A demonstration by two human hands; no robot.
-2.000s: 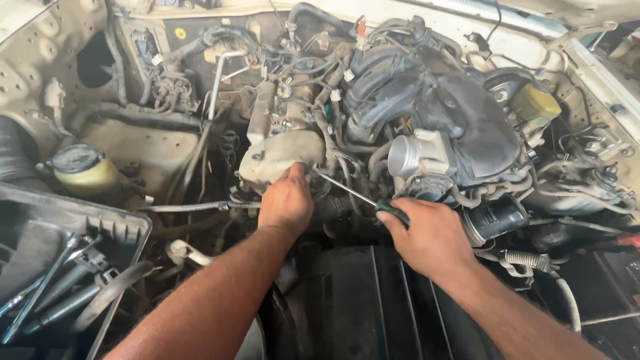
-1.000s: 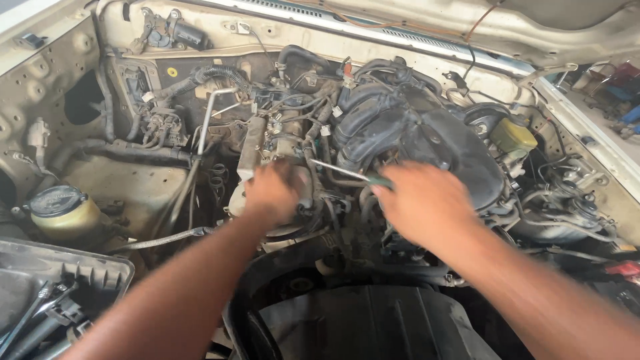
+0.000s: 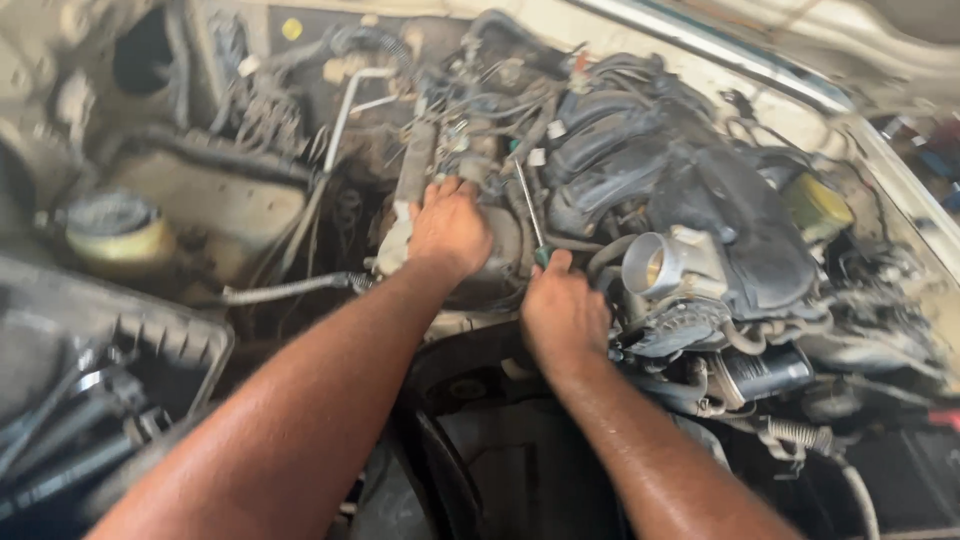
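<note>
My right hand point(image 3: 568, 311) is closed around the green handle of a screwdriver point(image 3: 531, 201), its metal shaft pointing up and away between the valve cover and the intake manifold. Its far end lies near a wiring harness with white connectors point(image 3: 536, 157). My left hand point(image 3: 450, 226) rests on the front part of the engine's valve cover point(image 3: 504, 251), fingers pointing away; whether they grip anything there cannot be told. The dark intake manifold point(image 3: 739, 217) spreads to the right, with the open metal throttle body point(image 3: 651, 264) at its front.
A fluid reservoir with a black cap point(image 3: 116, 229) stands at left. In the black open housing point(image 3: 214, 337) at lower left lie several metal tools. An oil filter point(image 3: 772, 371) sits below the throttle body. Hoses and wires surround the engine.
The screwdriver, earlier slanting left from my right hand, now points away from me toward the harness. My left hand has moved farther back over the valve cover. The view has shifted.
</note>
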